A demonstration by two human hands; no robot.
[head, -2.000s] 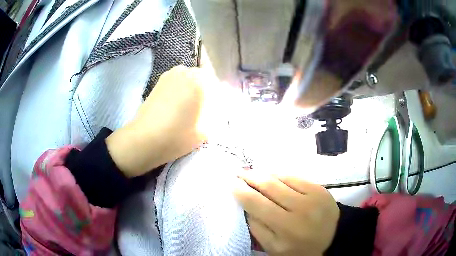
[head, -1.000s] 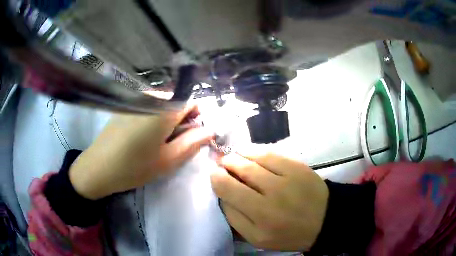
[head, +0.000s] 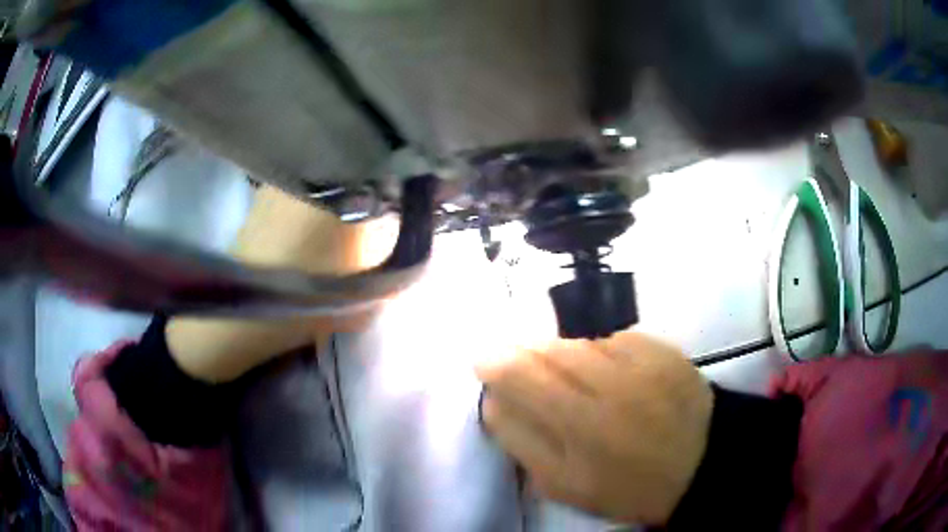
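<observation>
The pale grey-white garment (head: 421,457) lies under the sewing machine head (head: 457,83) and hangs down toward me between my hands. Bright lamp glare washes out the cloth near the needle. My left hand (head: 260,301) lies on the garment at the left, partly covered by a curved, blurred part of the machine; its fingertips are hidden. My right hand (head: 603,421) rests at the cloth's right edge, just below the black knob (head: 595,303). Its fingertips are at the cloth edge, washed out by the glare, so its grip is unclear.
Scissors with green-and-white handles (head: 840,270) lie on the white table (head: 717,260) at the right. An orange-brown wooden handle (head: 887,143) lies behind them. More garment cloth (head: 125,145) is at the far left. The machine head fills the top.
The view has shifted, so the machine head now covers the upper picture and much of my left hand. My right hand has moved nearer the black knob, its fingers more bunched.
</observation>
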